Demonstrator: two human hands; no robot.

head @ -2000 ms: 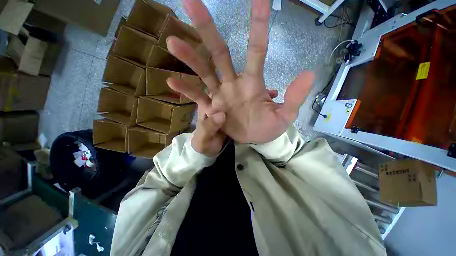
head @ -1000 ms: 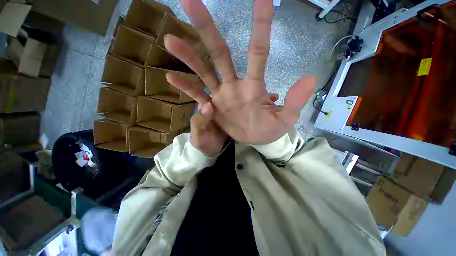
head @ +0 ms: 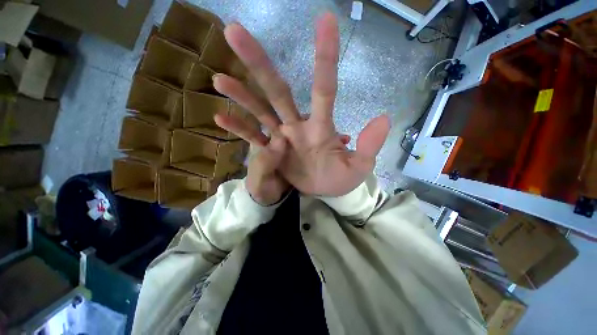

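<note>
My right hand [head: 314,154] is bare, raised palm towards me with the fingers spread, and holds nothing. My left hand [head: 263,176] closes around the little-finger edge of my right hand; its thumb lies at the palm's edge. A fingertip shows behind, beside the right thumb, and its other fingers are mostly hidden. No carton or tool is in either hand.
Open small cartons [head: 190,154] stand in a grid on the floor. A round black bin [head: 88,212] holds scraps. Right, a machine with orange doors [head: 510,124] stands above a roller conveyor [head: 468,242] with a printed carton [head: 533,252]. Clear plastic [head: 98,320] lies lower left.
Both hands sit slightly lower and further left, still in the same grip. Cartons by the conveyor have shifted, one now tilted with another below it. Clear plastic now shows at lower left.
</note>
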